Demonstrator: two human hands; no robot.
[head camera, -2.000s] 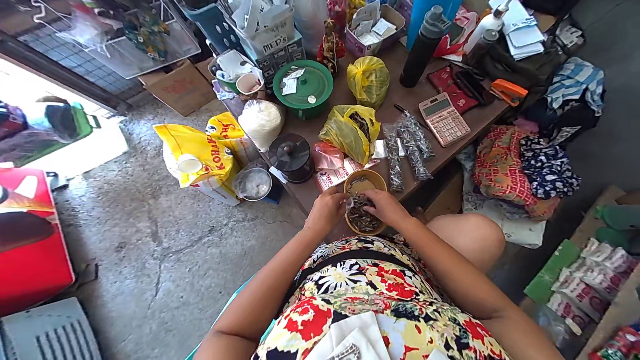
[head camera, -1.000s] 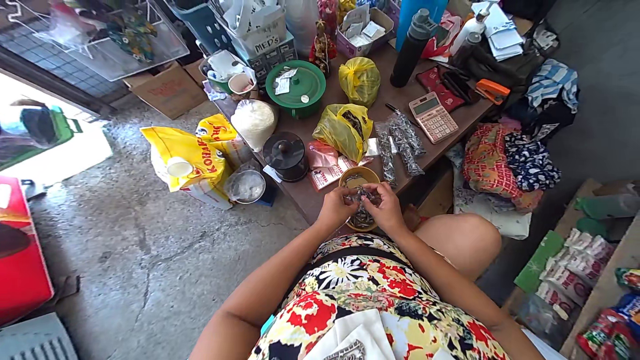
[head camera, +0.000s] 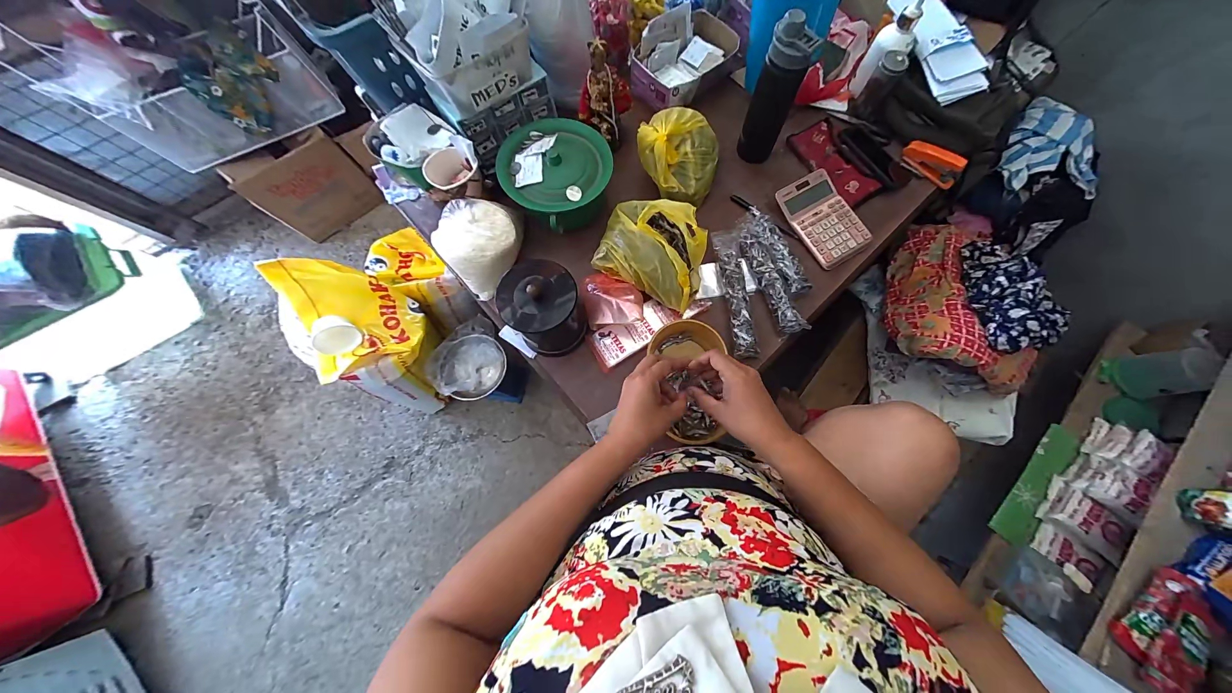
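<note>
Over a yellow-rimmed bowl (head camera: 695, 428) at the table's near edge, my left hand (head camera: 647, 399) and my right hand (head camera: 739, 397) meet, fingers pinching some small dark dried pieces (head camera: 695, 381) between them. More of the same dark bits lie in the bowl below. Beyond it rests an open yellow plastic bag (head camera: 654, 252) with dark contents. Several filled clear plastic sleeves (head camera: 739, 298) lie to the bag's right. A pink-and-white packet (head camera: 621, 341) and a reddish plastic bag (head camera: 612, 300) are left of the bowl. The fingertips partly hide what they hold.
On the brown table (head camera: 573, 380) stand a dark lidded jar (head camera: 541, 303), a green lidded pot (head camera: 555, 178), a knotted yellow bag (head camera: 679, 154), a black bottle (head camera: 773, 96) and a pink calculator (head camera: 824, 219). Yellow sacks (head camera: 356, 313) and a metal pot (head camera: 469, 367) are at left, shelves of packets (head camera: 1088, 510) at right.
Both hands stay at the bowl. Their fingers have shifted around the dark pieces, and the right hand has risen from lower in the bowl to meet the left.
</note>
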